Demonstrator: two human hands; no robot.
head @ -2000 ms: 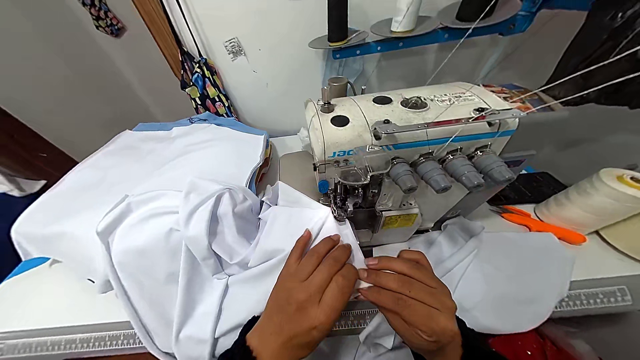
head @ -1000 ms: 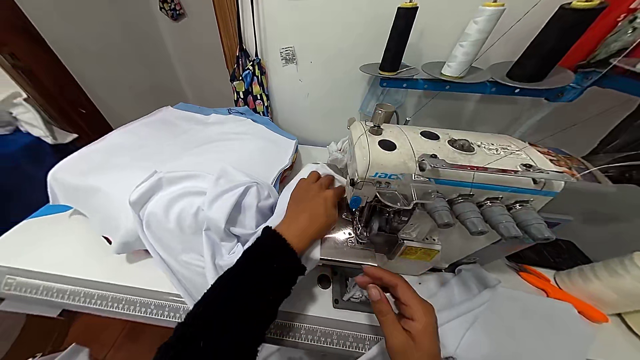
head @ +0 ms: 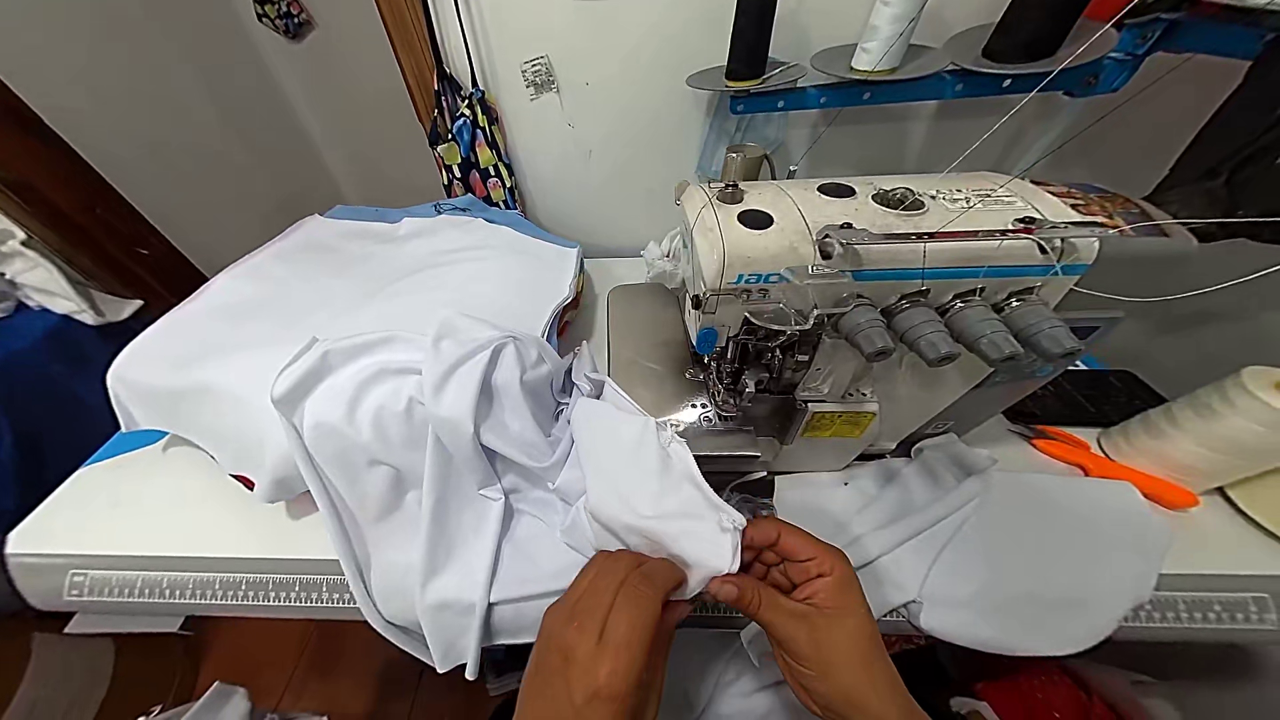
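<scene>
Both hands are at the table's front edge, in front of the overlock sewing machine [head: 890, 250]. My left hand [head: 615, 625] grips the lower edge of a crumpled white fabric piece [head: 430, 430]. Close beside it, my right hand [head: 810, 610] pinches the same fabric's corner between thumb and fingers. A seamed edge of that fabric runs from near the needle area [head: 735, 390] down to my right hand. The cloth lies left of the machine's presser foot, partly over a stack of white fabric [head: 350, 270] with blue edges. The fingertips of my left hand are partly hidden by cloth.
Right of my hands lie white cut fabric pieces [head: 1050, 550]. Behind them are orange-handled scissors [head: 1120, 470], a large cream thread cone [head: 1200, 425] and a dark flat object [head: 1085, 398]. Thread cones stand on a blue rack [head: 930, 90]. A ruler strip [head: 210, 590] runs along the front edge.
My left hand has come from beside the needle area toward the front edge. My right hand, apart from the cloth a second ago, now pinches it. The white fabric has moved off the machine's plate.
</scene>
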